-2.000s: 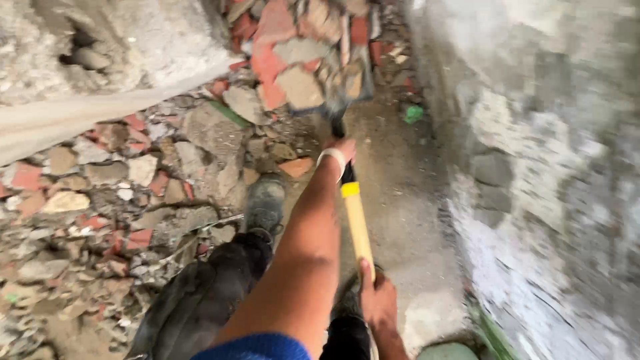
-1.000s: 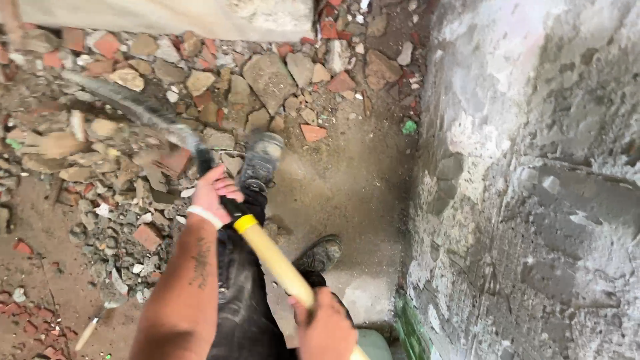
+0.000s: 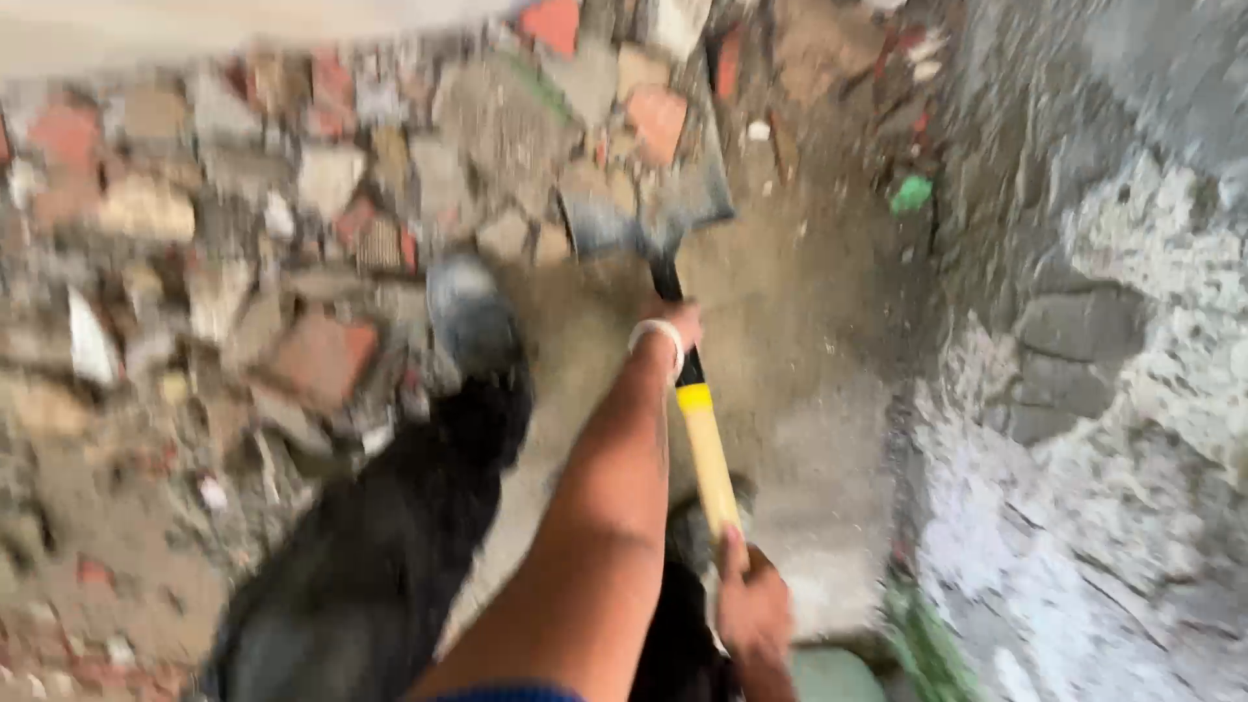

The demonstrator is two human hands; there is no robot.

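A shovel with a metal blade [image 3: 682, 200] and a pale handle with a yellow band [image 3: 709, 453] reaches forward from my body. My left hand [image 3: 675, 327], with a white band at the wrist, grips the black part of the shaft just behind the blade. Lower down, my right hand [image 3: 753, 595] is closed around the pale handle. Broken tile and stone pieces, among them a reddish one [image 3: 658, 122], lie on or right at the blade; motion blur hides which of them rest on it.
Rubble [image 3: 322, 356] of brick, tile and stone spreads to the left. My boot [image 3: 473, 302] stands at its edge. A rough plastered wall [image 3: 1092, 390] rises at the right, with a green scrap [image 3: 912, 193] near its base. A pale block edge [image 3: 244, 34] crosses the top left.
One second ago the shovel blade was over the rubble at the left; it has swung right and now points forward. Both hands have kept their hold on the shovel.
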